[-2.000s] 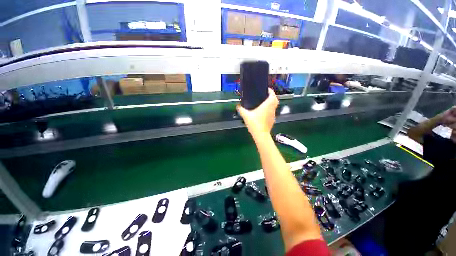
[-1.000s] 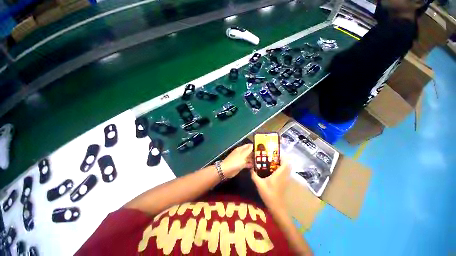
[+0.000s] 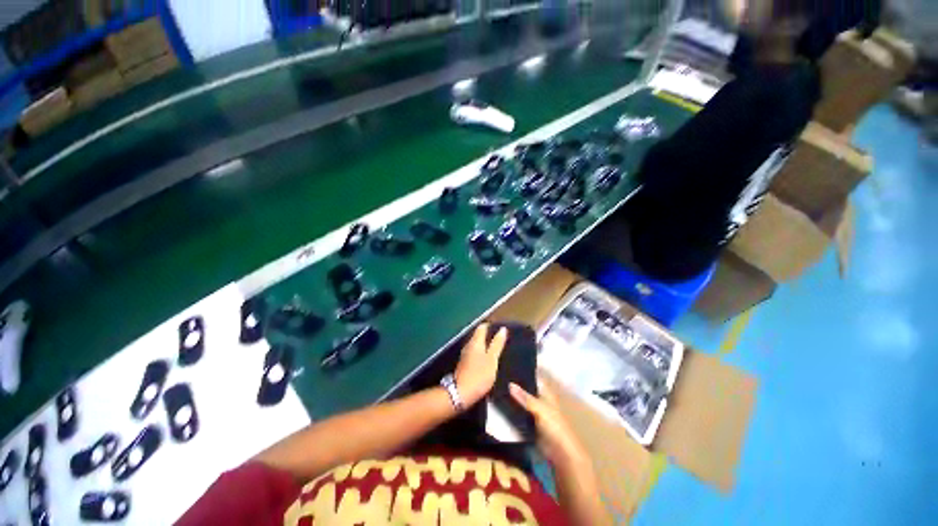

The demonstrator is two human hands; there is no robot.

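Note:
A dark smartphone (image 3: 522, 354) is held low in front of my lap, at the bench's front edge; its lit screen does not show. My left hand (image 3: 479, 368), with a metal-band wristwatch, holds it from the left. My right hand (image 3: 545, 404) touches its lower right side. A pale patch shows below it; I cannot tell what it is. Black plastic parts (image 3: 181, 412) lie spread on the white sheet (image 3: 231, 457). More black parts in clear film (image 3: 430, 274) lie on the green bench top (image 3: 411, 334).
A white handheld device (image 3: 482, 115) lies on the green belt (image 3: 339, 170); another (image 3: 12, 344) is at the far left. An open carton (image 3: 710, 411) with a pale tray (image 3: 658, 403) is right of my hands. A person in black (image 3: 710, 154) sits on a blue stool (image 3: 658, 291).
The view has tilted down from the belt. The phone was raised over the belt, then held near my lap with its screen lit. Now it is turned and a dark face shows.

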